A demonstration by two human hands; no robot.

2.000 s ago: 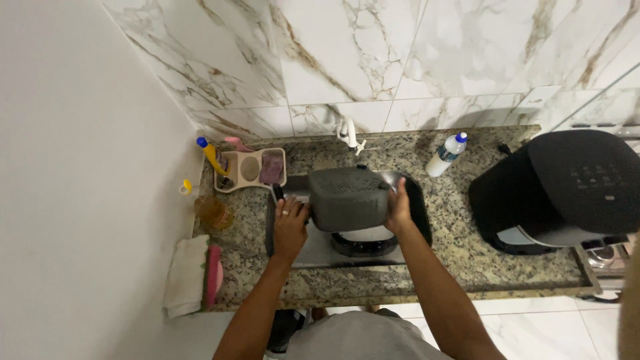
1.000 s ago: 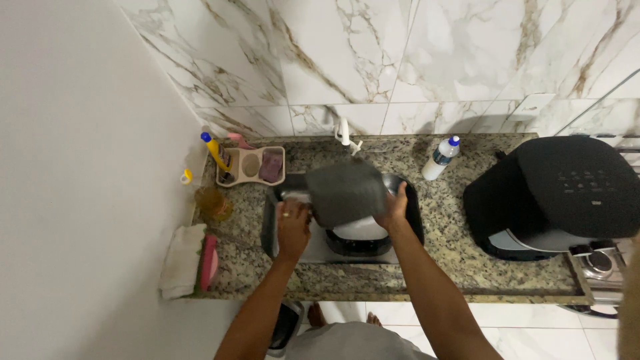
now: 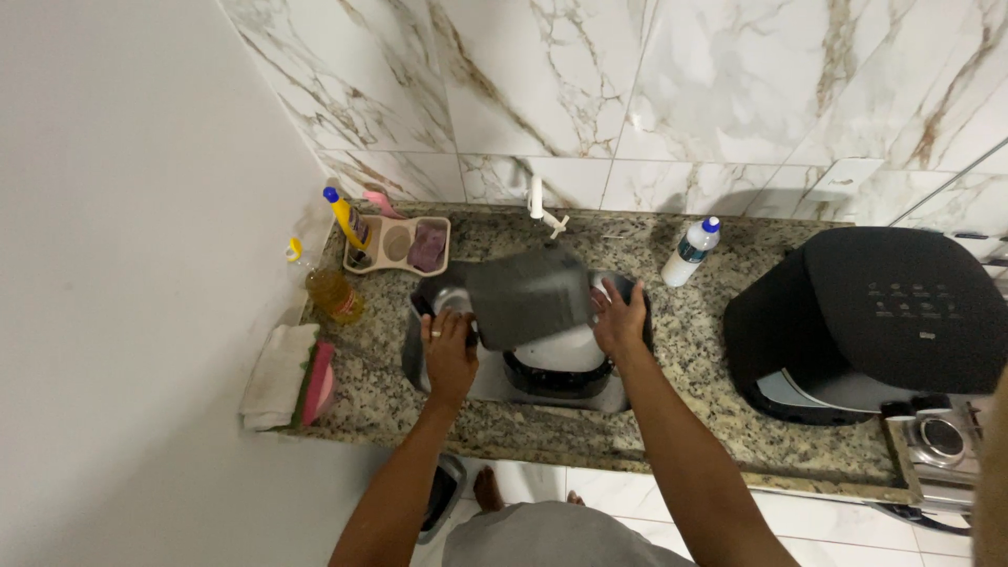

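Over the sink (image 3: 488,386) a dark gray box-shaped basket (image 3: 531,299), blurred by motion, is held tilted between my hands. My left hand (image 3: 450,350) grips its left side, where a black part, perhaps a handle, shows by the fingers. My right hand (image 3: 620,319) is at its right side with the fingers spread, and the fingertips are partly hidden. Below the basket, a black-rimmed container (image 3: 559,378) with a pale interior lies in the sink. Behind them a white tap (image 3: 537,198) comes out of the tiled wall.
A beige caddy (image 3: 398,244) holds a yellow bottle and a purple sponge. Beside it stands a bottle of yellow liquid (image 3: 335,295). A white cloth (image 3: 276,378) and a pink brush (image 3: 319,382) lie at the left edge. Rightward are a blue-capped bottle (image 3: 689,256) and a black air fryer (image 3: 874,323).
The gray basket has tilted, its right side now higher than its left. Both hands stay at its sides over the sink.
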